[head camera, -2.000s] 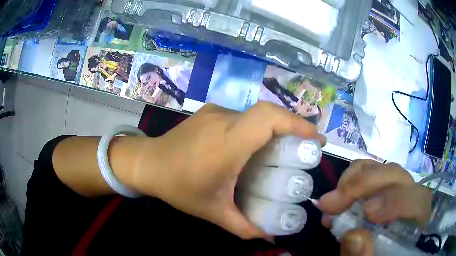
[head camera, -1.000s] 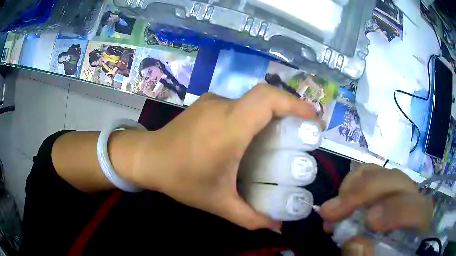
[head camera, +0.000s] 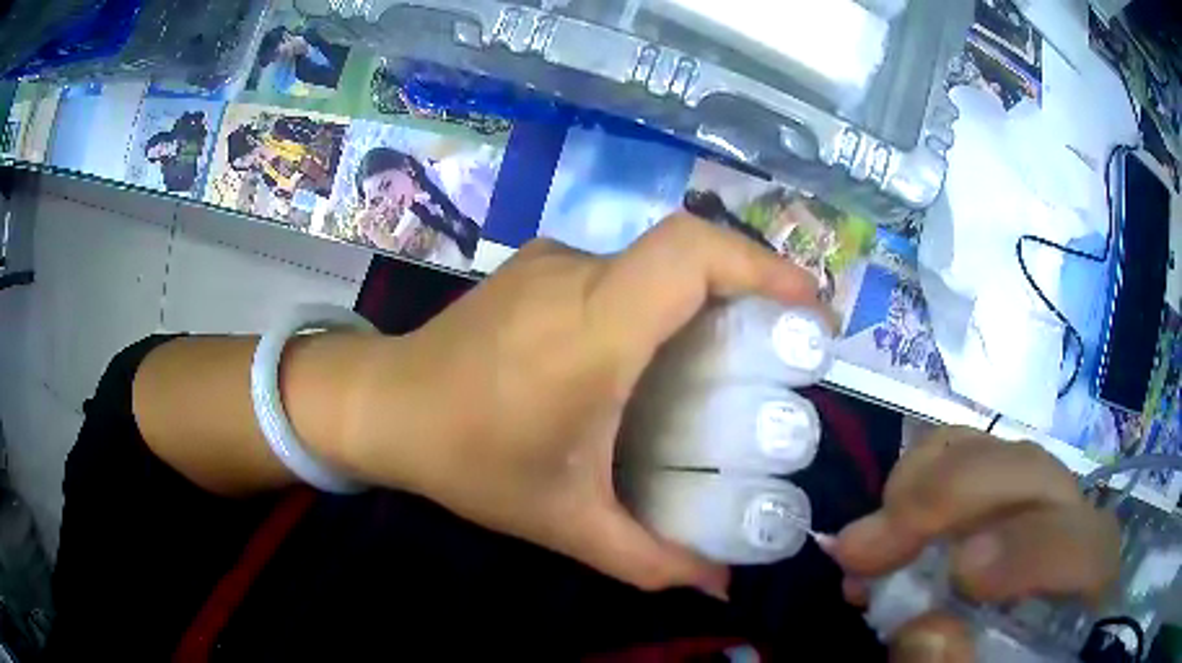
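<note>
My left hand (head camera: 519, 389), with a pale bangle at the wrist, holds three frosted white housings (head camera: 713, 434) fanned one above another. Their rounded ends with small ring marks point right. My right hand (head camera: 992, 518) holds a translucent dispenser (head camera: 920, 589) at the lower right, partly hidden by the fingers. Its thin pale tip (head camera: 814, 532) is pinched near the fingertips and reaches the marked end of the lowest housing (head camera: 770, 519). Whether it touches cannot be told.
A clear ridged blister tray (head camera: 726, 117) lies on the photo-covered table (head camera: 609, 194). A black phone-like slab (head camera: 1141, 279) and thin black cable (head camera: 1056, 298) lie on the right beside a white sheet (head camera: 998, 220). Dark-clothed lap is below the hands.
The housings and my left hand have risen compared with two seconds ago. The dispenser tip has gone from the middle housing's end to the lowest one's. Little differs from one second ago.
</note>
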